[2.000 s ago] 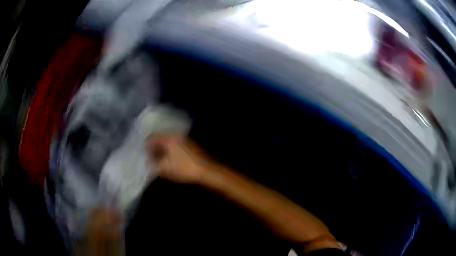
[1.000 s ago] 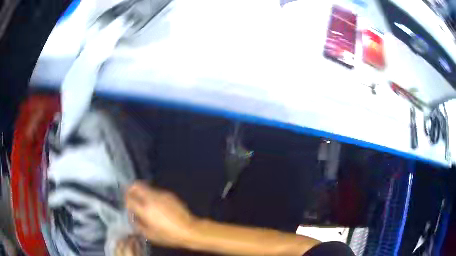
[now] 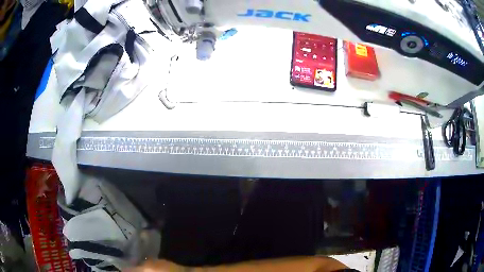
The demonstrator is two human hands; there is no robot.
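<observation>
White-and-black garment pieces [image 3: 95,234] lie heaped in the red plastic basket at the lower left. More garment pieces [image 3: 106,69] lie bunched on the left of the machine table, and a white strip hangs from them over the front edge to the basket. My right forearm reaches across the bottom edge from the right. My right hand [image 3: 154,264] is at the basket heap, blurred and mostly cut off by the frame, so its grip is hidden. The cloth beside it is blurred. My left hand is not in view.
The sewing machine [image 3: 276,16] stands at the back, its needle area [image 3: 206,45] at centre. A smartphone [image 3: 314,61], red packet [image 3: 362,59], red-handled tool [image 3: 414,102], slim dark stick [image 3: 428,143] and scissors [image 3: 456,132] lie right. The red basket [image 3: 45,212] is lower left.
The view has risen and shows more of the table and the machine head. My right hand has moved down to the bottom edge, and my left hand has gone out of view.
</observation>
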